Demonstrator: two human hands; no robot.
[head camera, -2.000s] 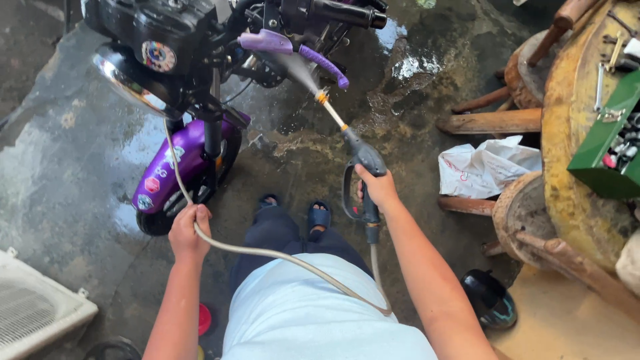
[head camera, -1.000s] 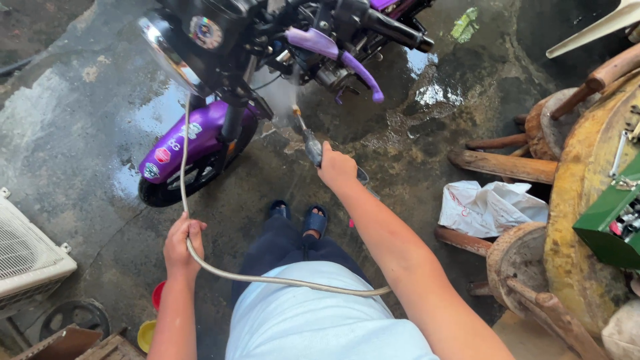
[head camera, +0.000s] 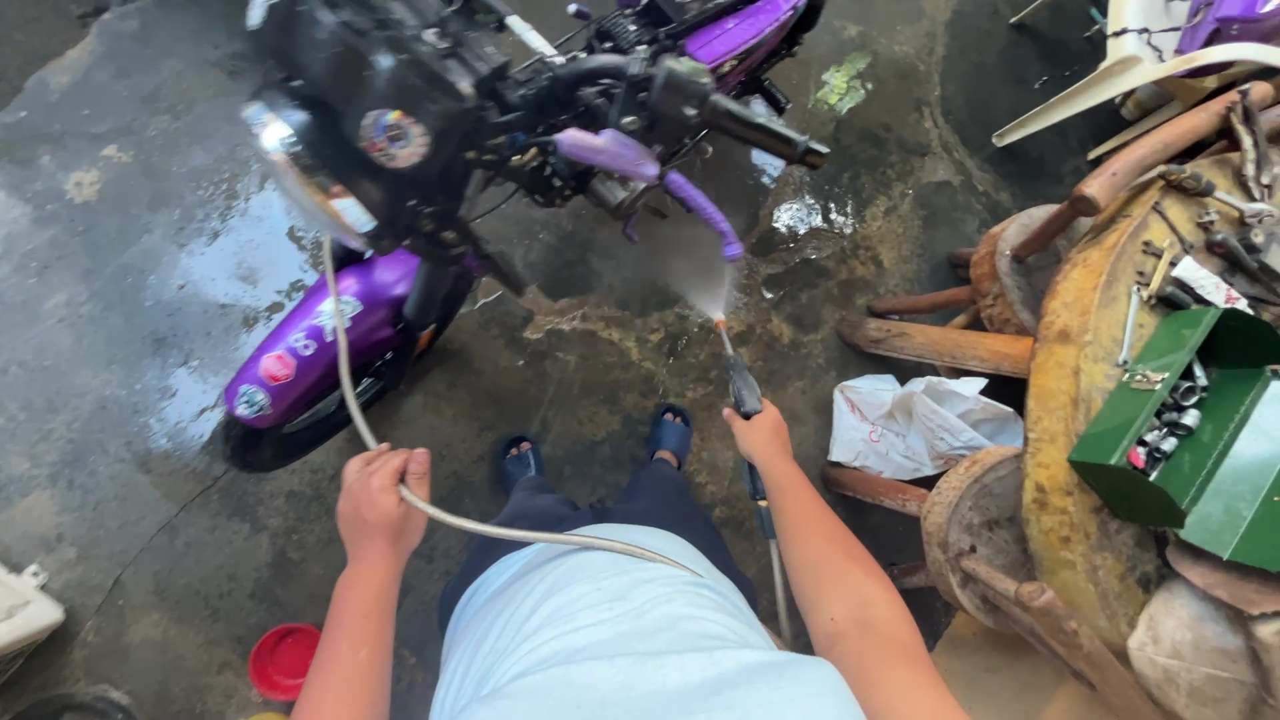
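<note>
My left hand (head camera: 383, 500) is closed around a pale hose (head camera: 348, 370), which runs up past the motorcycle's headlight and back across my shirt. My right hand (head camera: 762, 432) grips the black pressure washer spray gun (head camera: 744, 388), its nozzle pointing away from me and giving off a fan of spray. The spray reaches toward the purple lever cover (head camera: 705, 210) at the handlebar grip. Ahead and to the left stands the motorcycle, with a purple front fender (head camera: 325, 335) bearing stickers. The trigger is hidden by my right hand.
At right, a yellow-edged wooden table (head camera: 1065, 400) holds an open green metal toolbox (head camera: 1140, 420) with sockets, and loose wrenches. Wooden stools (head camera: 975, 530) and a white plastic bag (head camera: 915, 425) are beside it. A red bowl (head camera: 283, 660) sits on the wet concrete floor (head camera: 150, 450) at lower left.
The spray gun, angled up and to the left earlier, has swung about in my right hand; its spray now comes out near the purple lever. My left hand still holds the hose.
</note>
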